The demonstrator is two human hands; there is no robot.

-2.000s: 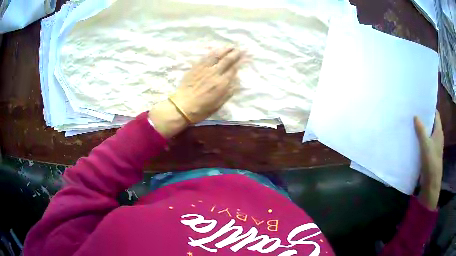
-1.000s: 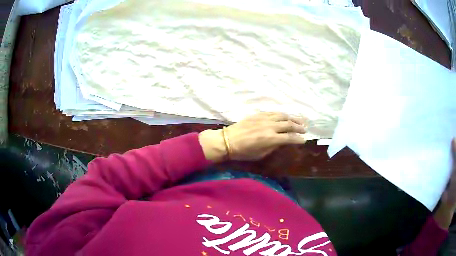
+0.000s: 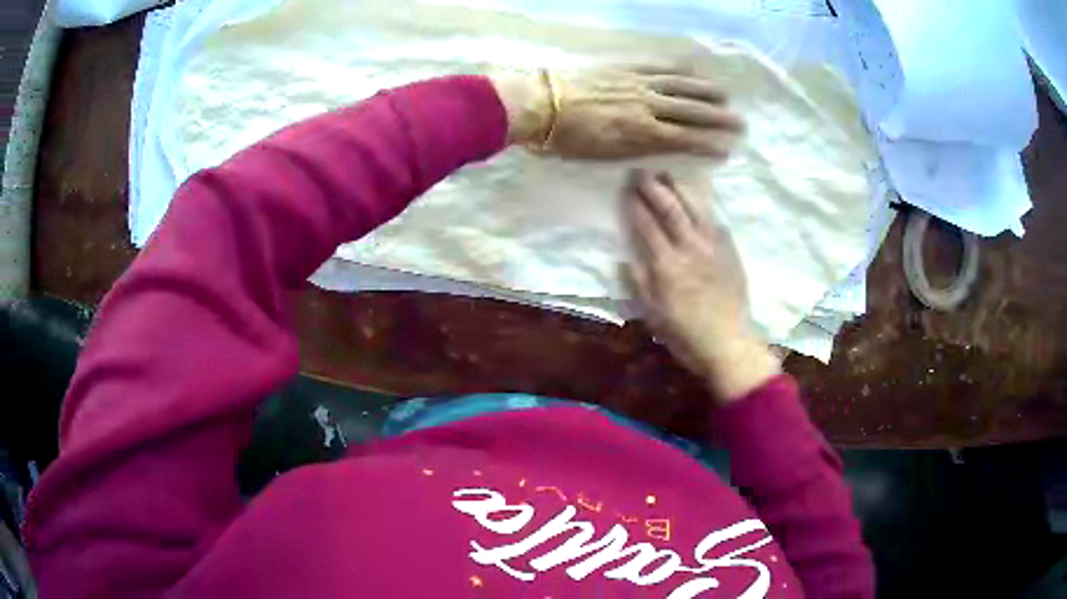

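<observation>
A wrinkled cream pattern piece (image 3: pixel 468 222) lies spread over the main stack of white pattern sheets (image 3: pixel 147 129), whose edges show at the left, front and right. My left hand (image 3: pixel 638 114) lies flat on the cream piece right of its middle, palm down, fingers pointing right, slightly blurred. My right hand (image 3: pixel 690 269) rests on the cream piece just in front of it, fingers pointing away from me, blurred. Neither hand holds anything.
White sheets (image 3: pixel 959 105) lie at the upper right, beside the stack. A pale ring of tape (image 3: pixel 940 260) lies on the dark table (image 3: pixel 527 351) at the right. A long pale roll (image 3: pixel 26 176) runs along the left table edge. White paper shows at the upper left.
My right hand has let go of the white sheet at the right and moved left onto the cream piece. The sheet lies further back, uncovering the tape. My left hand has moved up from the front edge.
</observation>
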